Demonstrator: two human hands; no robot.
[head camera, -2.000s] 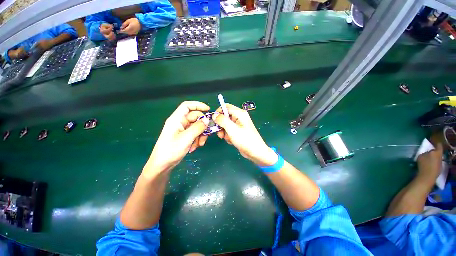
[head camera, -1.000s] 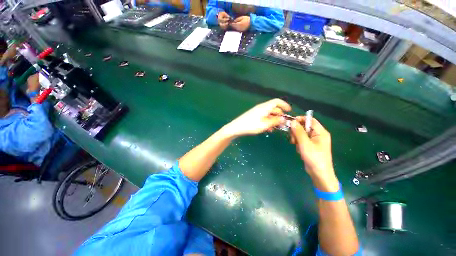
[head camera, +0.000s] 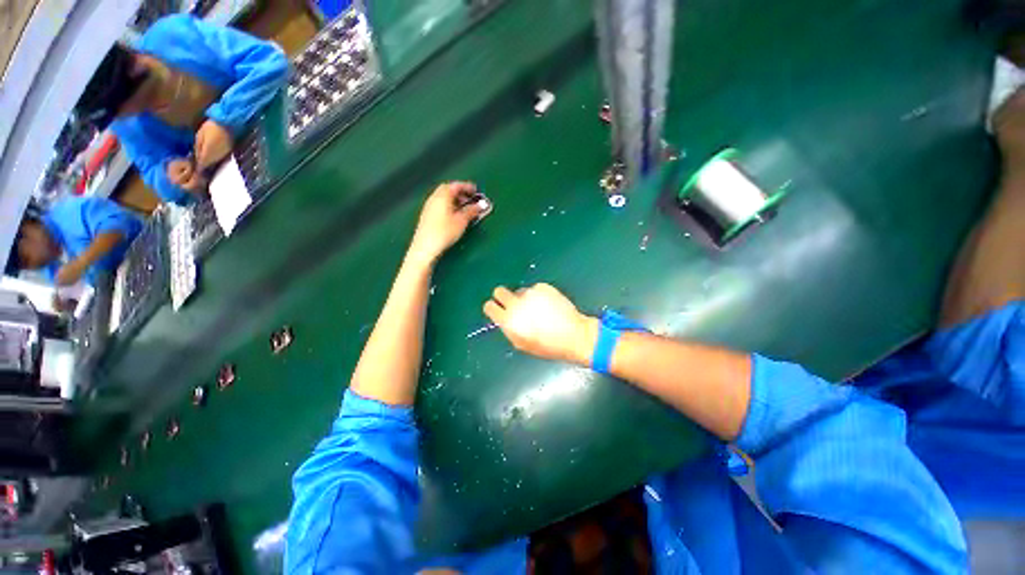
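Note:
My left hand (head camera: 444, 222) is reached forward over the green bench. Its fingertips are on a small electronic module (head camera: 482, 207) at or just above the surface; I cannot tell if it touches. My right hand (head camera: 544, 322), with a blue wrist strap (head camera: 607, 341), is lower and to the right, apart from the module. Its fingers are curled, and a thin pale tip (head camera: 483, 330) sticks out to the left, seemingly the slim tool; its body is hidden by the hand.
A wire spool (head camera: 731, 193) stands right of the metal post (head camera: 636, 90). Modules (head camera: 281, 339) lie in a row at left; a pale one (head camera: 544, 102) lies ahead. A black fixture (head camera: 152, 545) is at bottom left. Workers (head camera: 197, 101) sit across by trays (head camera: 329, 73); a blue sleeve is at right.
My hands, together at the module before, are now apart. My left hand has reached away with the module; my right hand has turned and the white tool body no longer shows. The view has swung and tilted.

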